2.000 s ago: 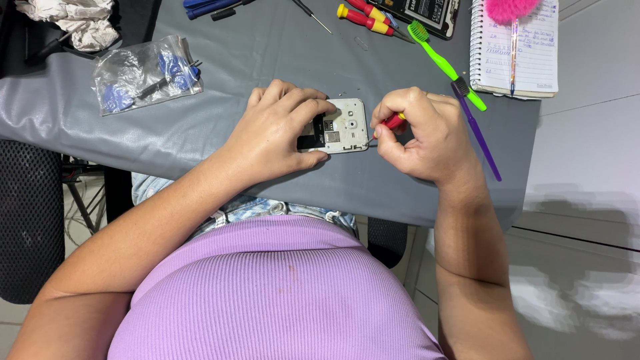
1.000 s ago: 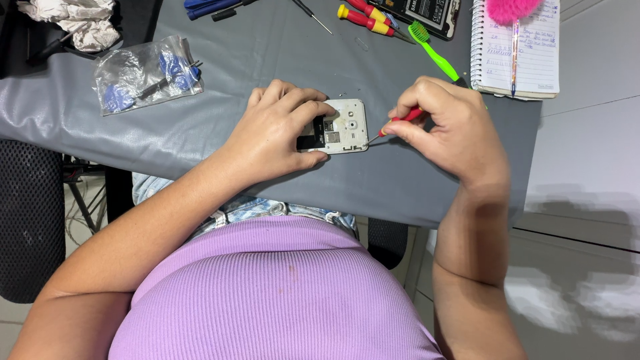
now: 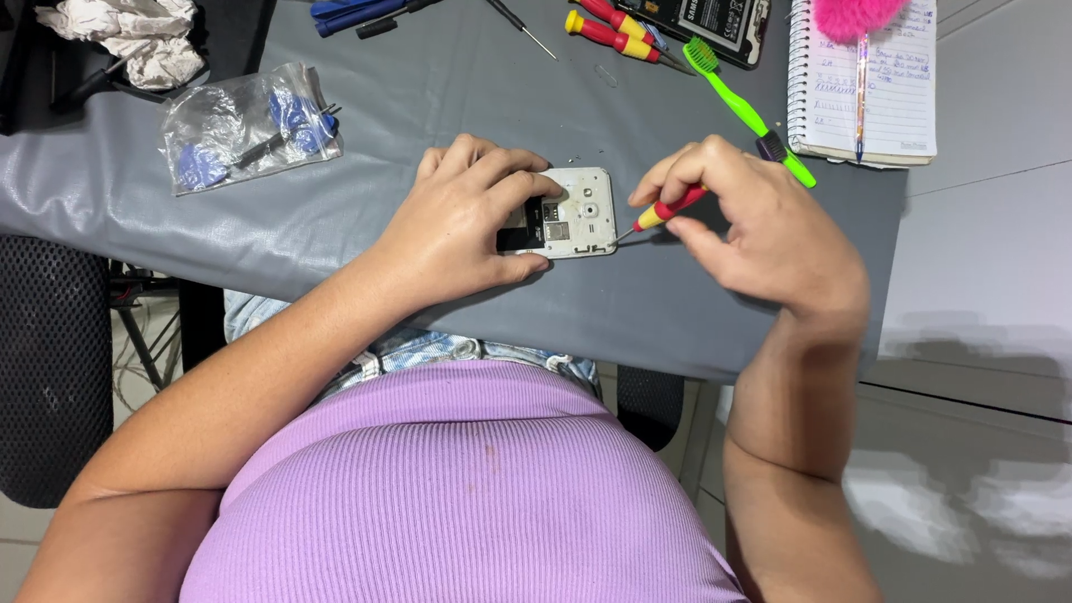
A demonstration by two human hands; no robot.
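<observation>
A white smartphone with its back cover off (image 3: 591,219) lies on the grey-covered table, its battery bay partly under my fingers. My left hand (image 3: 481,213) grips the phone's left part between thumb and fingers. In my right hand (image 3: 737,222) is a small red and yellow screwdriver (image 3: 662,213), held at a slant between thumb and fingers. Its tip meets the phone's lower right corner; whether it sits in a screw cannot be told. Tiny screws (image 3: 586,157) lie just above the phone.
Beyond my hands lie red and yellow pliers or cutters (image 3: 615,38), a thin screwdriver (image 3: 523,30), a green toothbrush (image 3: 737,100), another opened phone (image 3: 712,25) and a spiral notebook (image 3: 904,100) with a pen. A plastic bag of blue picks (image 3: 251,130) lies at left.
My right hand has opened its grip somewhat and shifted right around the screwdriver, whose handle now shows more. The purple-handled brush is now mostly hidden behind that hand. My left hand keeps its place.
</observation>
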